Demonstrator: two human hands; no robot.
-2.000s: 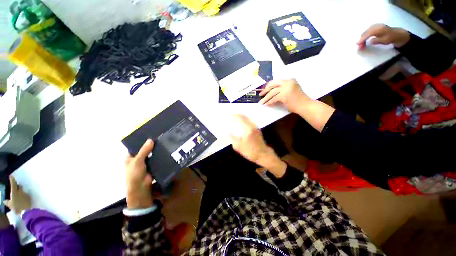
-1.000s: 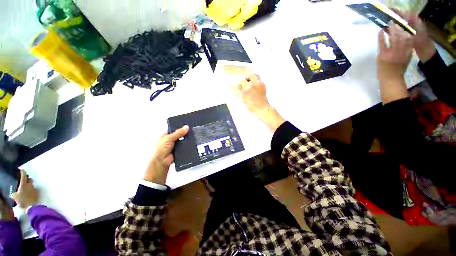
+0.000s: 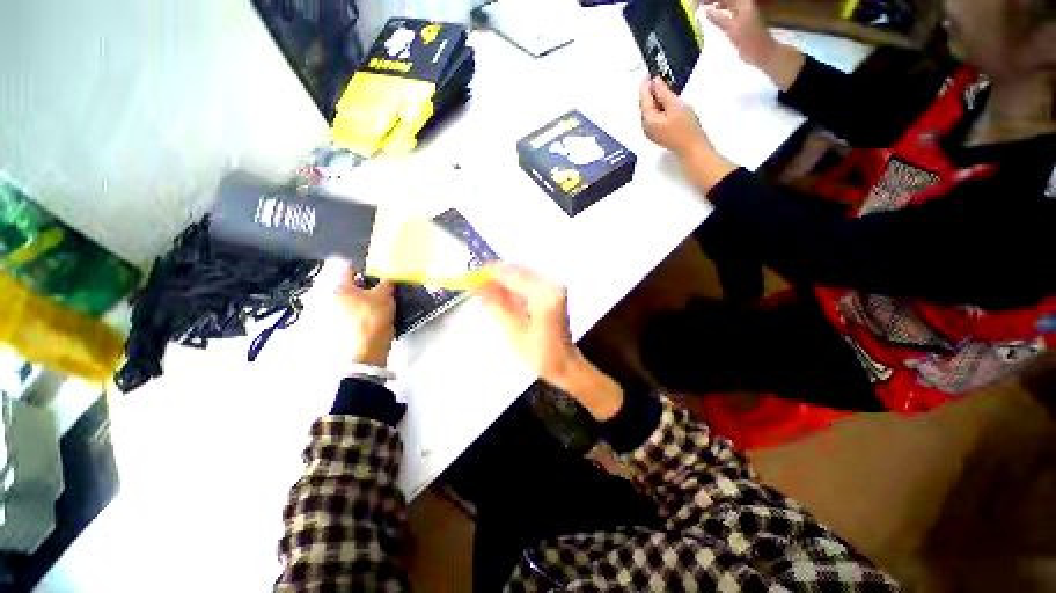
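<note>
A printed carton (image 3: 292, 217), black with white text and a pale yellow open end, is held flat in front of me, blurred. My left hand (image 3: 368, 313) grips its lower edge near the middle. My right hand (image 3: 530, 315) holds the yellow end flap with fingers and thumb. Another dark carton (image 3: 434, 295) with small text lies on the table, partly under the held one. A pile of black loops (image 3: 214, 304) lies to the left, partly hidden behind the held carton.
A thick black box with cartoon (image 3: 577, 160) stands on the white table (image 3: 382, 400). Stacked yellow-ended cartons (image 3: 408, 72) are at the far edge. A co-worker on the right holds a dark carton (image 3: 666, 41). Yellow and green packets (image 3: 58, 330) and grey-white boxes (image 3: 29, 475) are at left.
My left hand has moved up and left. My right hand now holds the yellow-ended carton. The view has swung right. The co-worker has lifted a carton.
</note>
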